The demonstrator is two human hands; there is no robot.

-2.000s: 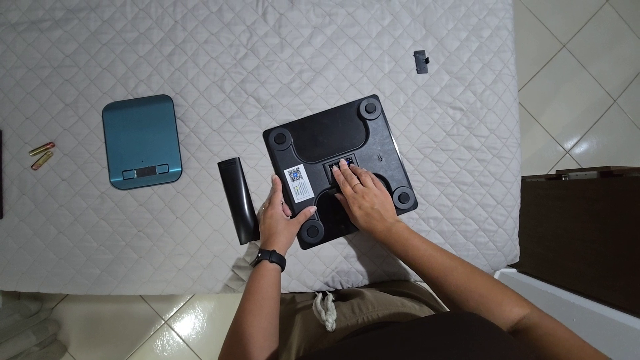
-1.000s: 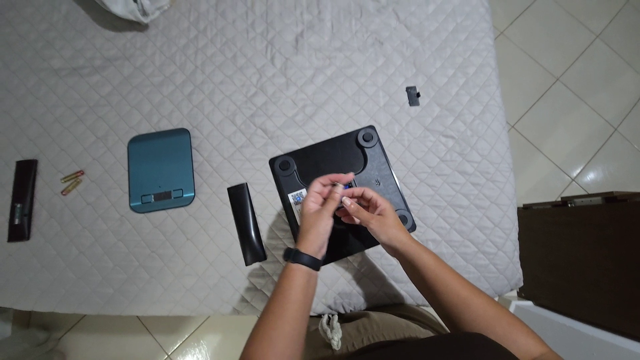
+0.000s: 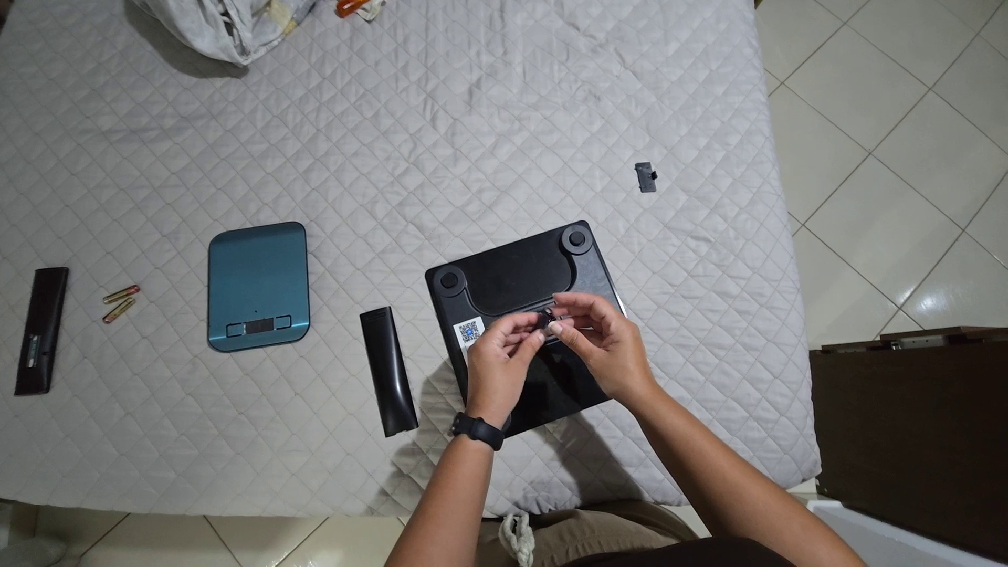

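Note:
A black digital scale [image 3: 520, 276] lies upside down on the quilted bed cover, its round feet and a label with a printed code showing. Over its middle, my left hand [image 3: 506, 354] and my right hand [image 3: 602, 339] meet at the fingertips, pinching a small dark object [image 3: 546, 318] between them; what it is cannot be made out. The fingers hide the scale's centre. A black plastic cover [image 3: 390, 370] lies left of the scale. Beyond the scale, at the upper right, is a small dark battery cover [image 3: 646, 177].
A teal kitchen scale [image 3: 259, 283] lies to the left. Further left are two batteries [image 3: 120, 303] and a dark remote control [image 3: 41, 331]. A cloth bundle [image 3: 228, 27] and an orange item [image 3: 351, 7] are at the top. Dark wooden furniture [image 3: 906, 425] stands beyond the bed's right edge.
Both hands lay flat on the upturned scale two seconds ago; they have come together above its middle, fingertips pinching a small object. The view has shifted.

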